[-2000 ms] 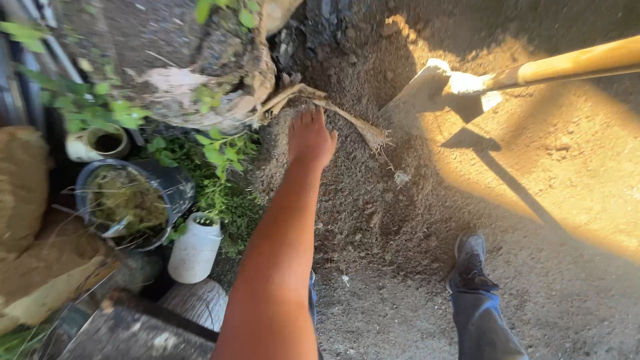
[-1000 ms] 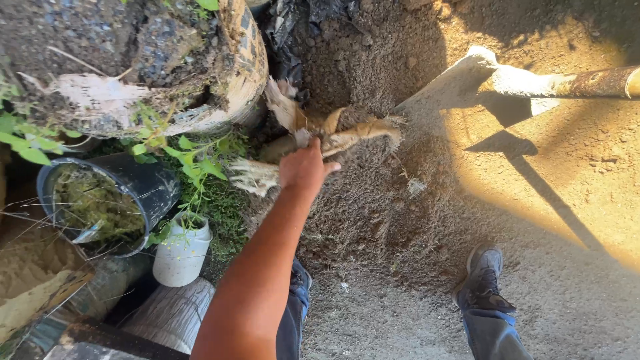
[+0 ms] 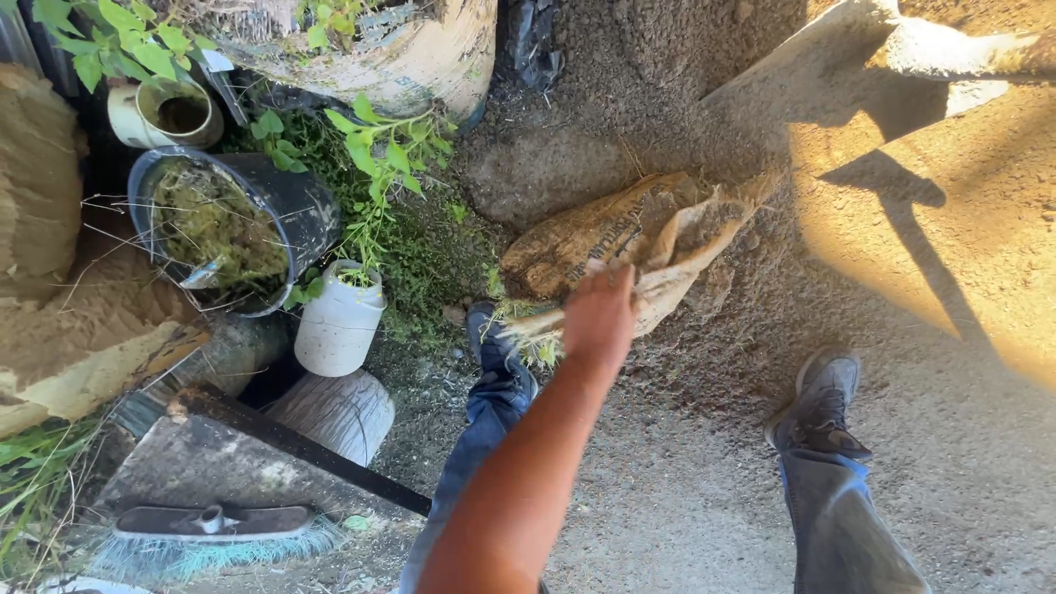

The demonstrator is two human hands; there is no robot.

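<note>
My left hand [image 3: 601,309], back upward and slightly blurred, grips the near edge of a torn, dirty tan sack [image 3: 681,247] with frayed ends. The sack bears dark printed writing and lies partly crumpled over the gravelly soil in front of my left shoe. Its far right end reaches toward the blade of a shovel [image 3: 792,91]. The shovel's handle [image 3: 990,58] runs out of view at the upper right. My fingertips are partly hidden against the sack's folds. My right hand is out of view.
At left are a dark bucket [image 3: 309,198] of dried plant matter, white containers [image 3: 338,330], a blue-bristled broom head [image 3: 214,524] and a dark bar [image 3: 305,450]. A large weathered sack [image 3: 396,74] stands at the top, black plastic [image 3: 536,49] beside it. My shoes [image 3: 825,396] stand on the ground.
The sack has been pulled from beside the large weathered one toward me, and more of it now lies spread out. My left hand has moved nearer with it, and my left shoe now shows.
</note>
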